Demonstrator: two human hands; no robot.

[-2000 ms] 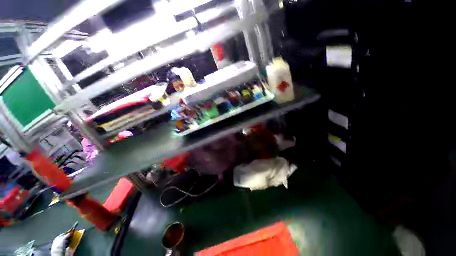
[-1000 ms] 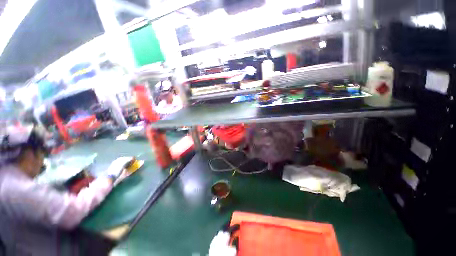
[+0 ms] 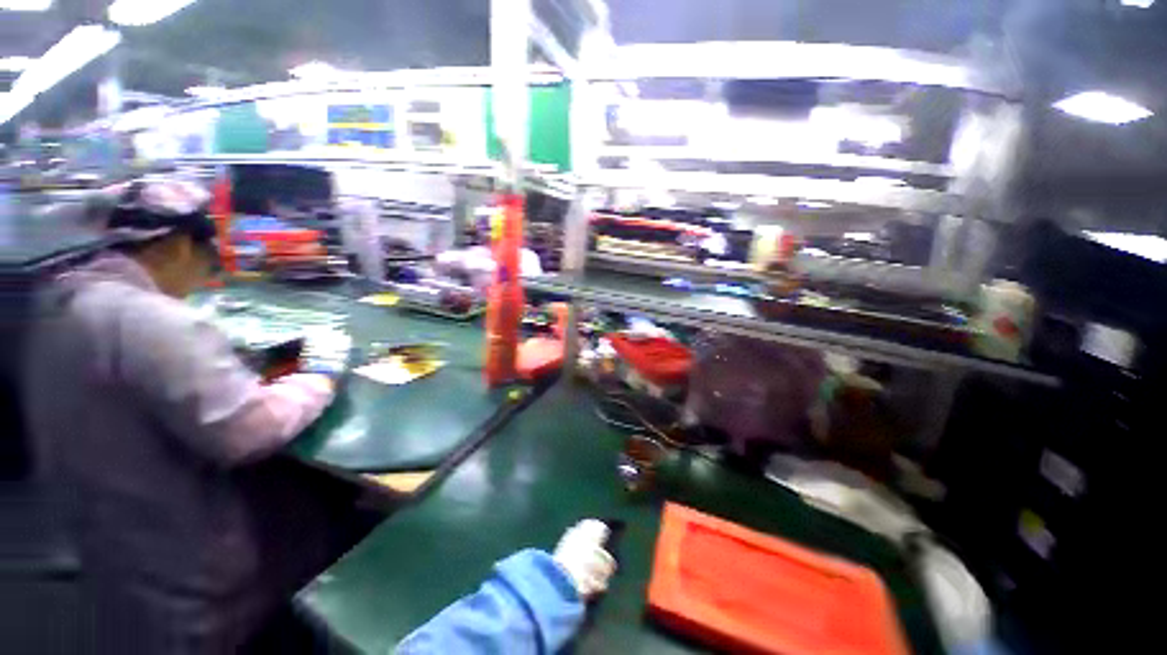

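The orange-red tray (image 3: 768, 582) lies on the green bench mat in front of me, its near side cut off by the lower edge. My left hand (image 3: 586, 559), in a white glove with a blue sleeve, is just left of the tray. A small dark thing or dark fingertips show at its fingers, too blurred to tell. My right hand (image 3: 953, 589), white-gloved and badly blurred, is at the tray's right side. Its fingers cannot be made out. The metal cup (image 3: 640, 463) stands on the mat behind the tray.
A white cloth (image 3: 832, 493) lies behind the tray. A metal shelf (image 3: 819, 335) with a white bottle (image 3: 1005, 317) spans the back, a purplish fan (image 3: 755, 390) below it. Dark totes stand at right. A person in pink (image 3: 166, 371) works at left beside an orange-wrapped post (image 3: 506, 288).
The view has swung left and levelled, showing more of the neighbouring person. My left hand and blue sleeve have come further into view, and a white-gloved right hand now shows beside the tray.
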